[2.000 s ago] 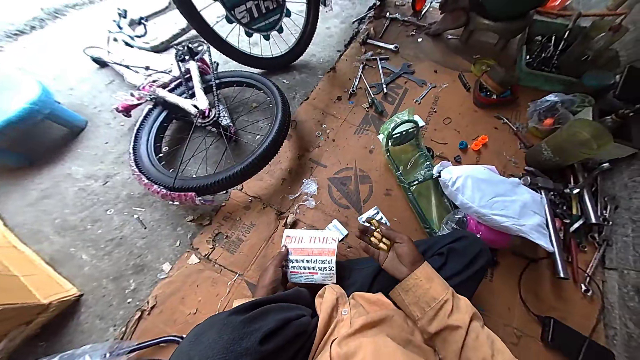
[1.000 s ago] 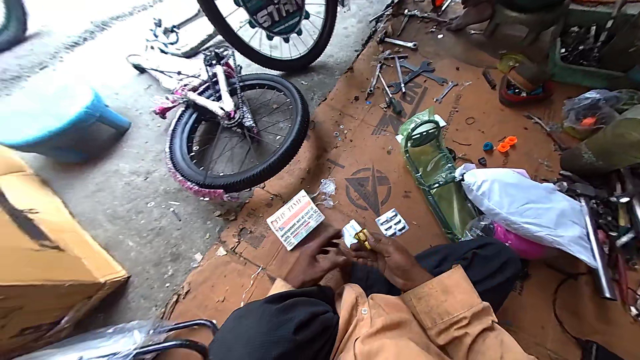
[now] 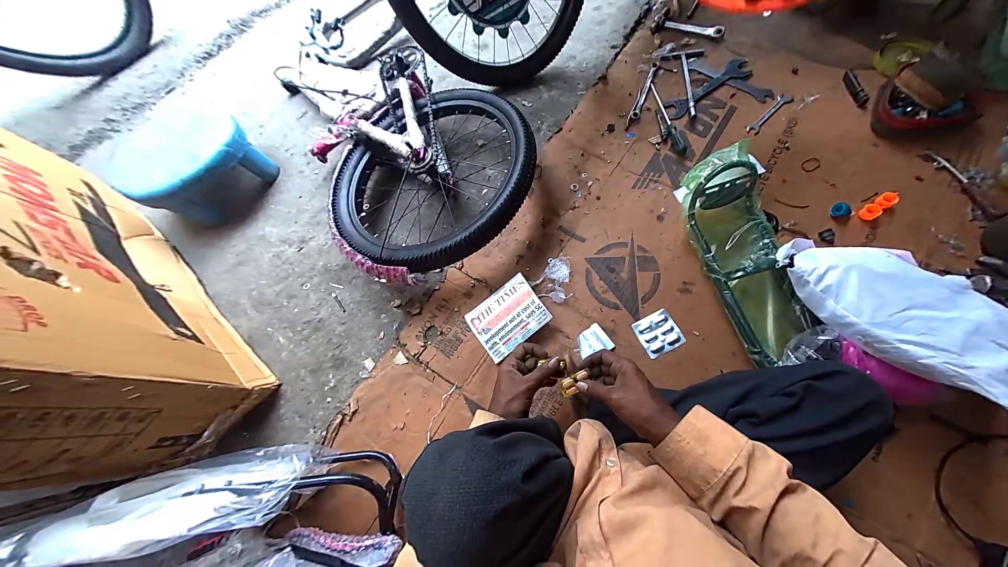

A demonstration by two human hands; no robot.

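Observation:
Small brass-coloured pieces point(image 3: 573, 383) are between the fingers of my right hand point(image 3: 630, 392), low in the middle of the head view. My left hand point(image 3: 520, 381) is close beside it, its fingertips closed on another small yellowish piece point(image 3: 543, 362). What exactly these pieces are cannot be told. Past my left hand a printed newspaper-style card point(image 3: 508, 316) lies on the flattened cardboard point(image 3: 543, 236). A small white packet point(image 3: 595, 340) lies just beyond my hands. To its right is a white card with several dark oval pieces point(image 3: 659, 333).
A small bicycle wheel point(image 3: 433, 179) lies ahead, with a blue stool point(image 3: 193, 169) farther left. Several wrenches point(image 3: 713, 87) are spread at the upper right. A green plastic-wrapped part point(image 3: 736, 252) and a white cloth bag point(image 3: 898, 315) lie at the right. A cardboard box point(image 3: 118, 315) stands left.
My left hand has let go of the newspaper-style card, held in the oldest frame, and it now lies on the cardboard. The card of oval pieces lies farther from my right hand.

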